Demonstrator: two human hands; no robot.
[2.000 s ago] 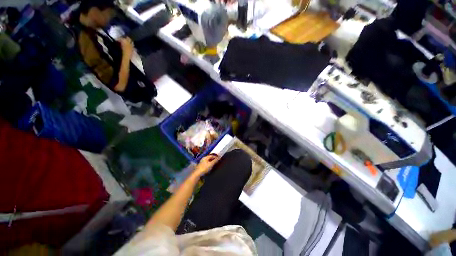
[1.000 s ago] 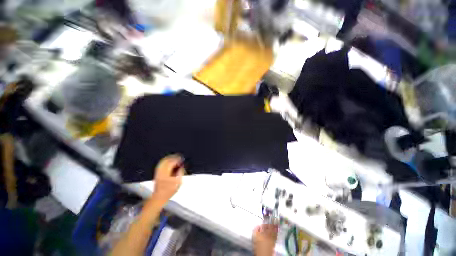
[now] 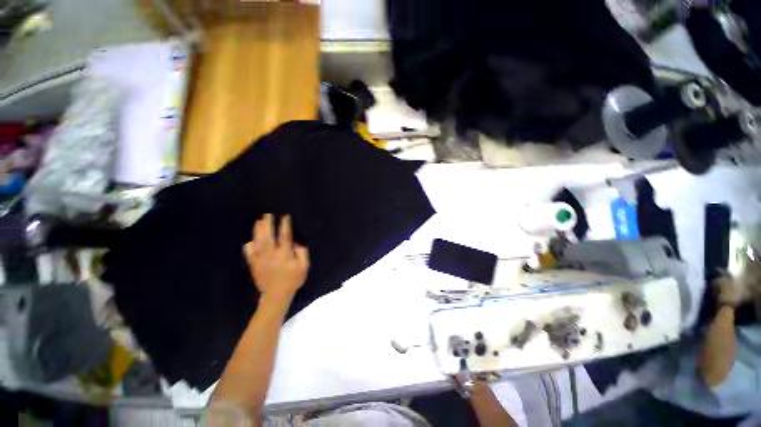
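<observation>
A large black cut panel lies spread on the white table left of the sewing machine, with wavy edges. My left hand rests palm down on the panel, fingers somewhat apart, gripping nothing visible. My right hand is at the lower front of the machine head near its needle end. It is small, blurred and partly hidden by the machine, so its fingers are not clear.
A wooden board and white sheet are behind the panel. A black phone and thread cone lie behind the machine. Dark fabric is heaped at the back. Another person's arm is at right.
The view has moved closer over the table. The black panel has turned and its outline has changed. My left hand has moved from the panel's front edge further onto it.
</observation>
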